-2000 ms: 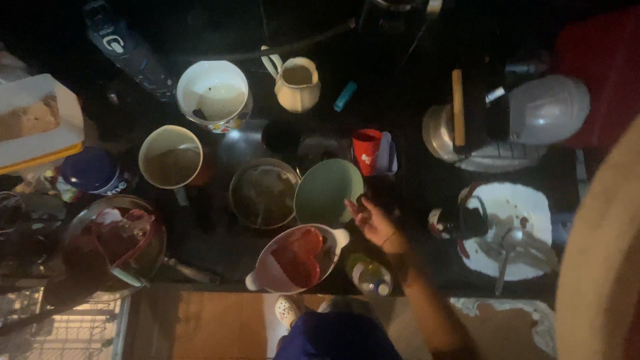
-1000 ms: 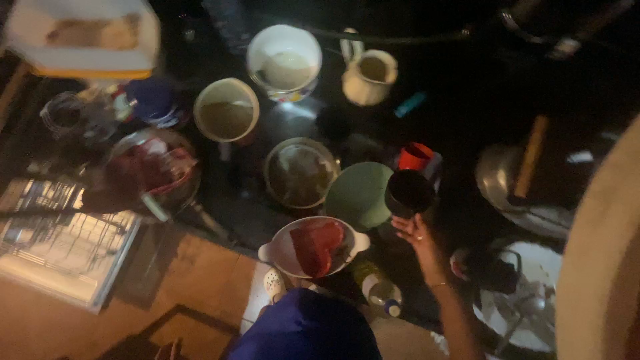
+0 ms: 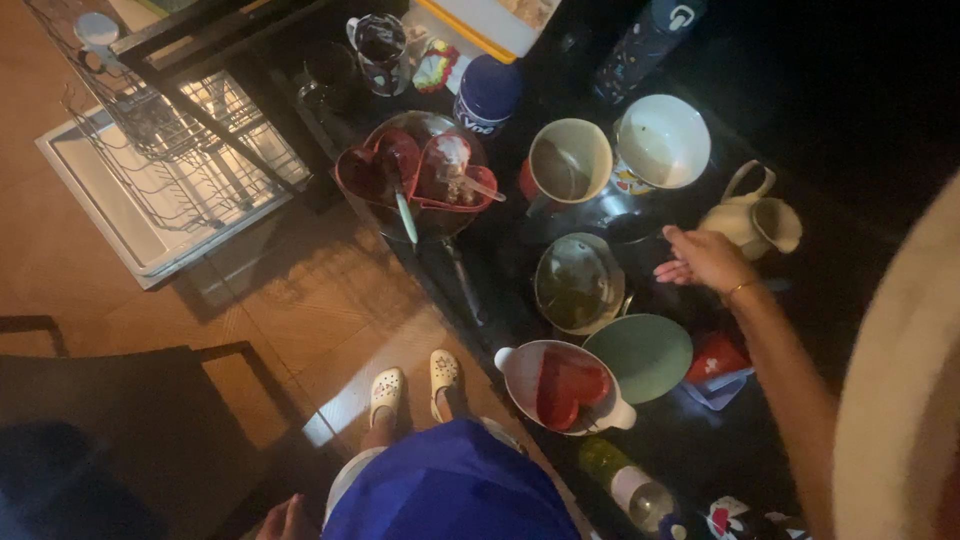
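Note:
My right hand (image 3: 701, 259) reaches over the dark counter with its fingers apart and nothing in them. It overlaps the edge of a cream pitcher (image 3: 776, 223) from this viewpoint; contact cannot be told. Left of it stand a pot of murky liquid (image 3: 577, 281), a cream container (image 3: 570, 159) and a white bowl (image 3: 664, 141). Nearer me, a green bowl (image 3: 641, 356) sits beside a white two-handled dish (image 3: 521, 371) holding a red heart-shaped dish (image 3: 566, 386). At the bottom edge, only the fingers of my left hand (image 3: 285, 519) show; whether they hold anything is hidden.
A pan (image 3: 409, 124) with red heart-shaped dishes and utensils has its handle near the counter edge. At left, a dishwasher rack (image 3: 172, 165) is pulled out over the floor. A bottle (image 3: 626, 480), a red cup (image 3: 716, 356) and a dark flask (image 3: 649, 49) stand about.
My right hand has moved from beside the green bowl to near the cream pitcher. The black round vessel at its fingers a second ago is no longer there. The view has swung left.

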